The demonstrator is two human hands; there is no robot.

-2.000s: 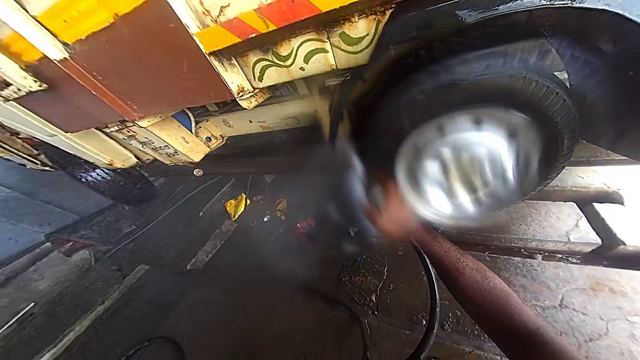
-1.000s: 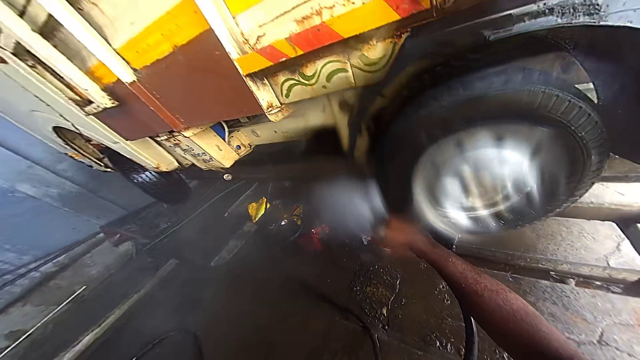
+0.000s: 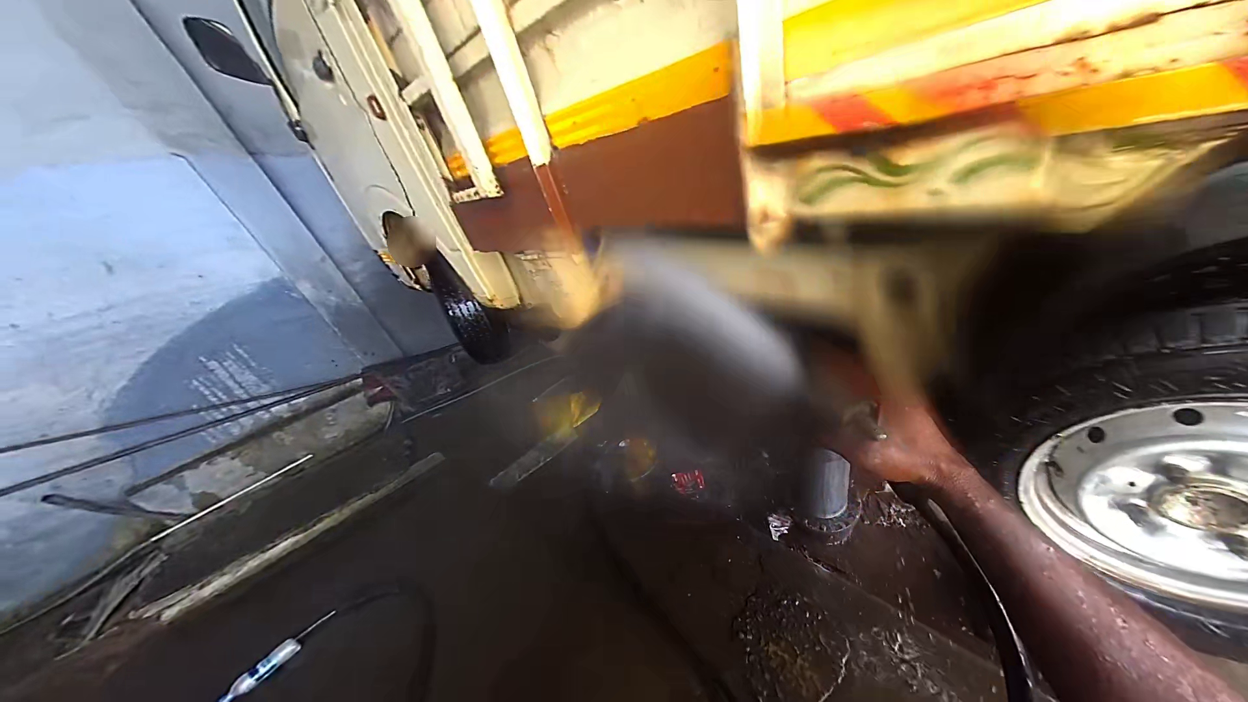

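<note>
My right hand (image 3: pixel 897 444), wet along the forearm, reaches in from the lower right, closed around the grip of what looks like a spray gun (image 3: pixel 863 421), mostly blurred. A pale spray (image 3: pixel 707 341) fans from it toward the lower side of a painted truck body (image 3: pixel 634 185). A black hose (image 3: pixel 980 575) runs below my forearm. To the right of my hand is the truck's rear wheel (image 3: pixel 1194 487), with a black tire and silver rim. My left hand is not in view.
The wet, dark floor (image 3: pixel 468 595) holds a yellow scrap (image 3: pixel 565 414), a red piece of litter (image 3: pixel 687 481), long strips (image 3: pixel 302 536) and a small bottle-like object (image 3: pixel 263 671). A front tire (image 3: pixel 468 312) stands farther off, beside a blue-grey wall (image 3: pixel 127 244).
The spray points at the truck's lower side now; earlier it was beside the rear wheel. The view has swung left, showing more of the wall and the front of the truck.
</note>
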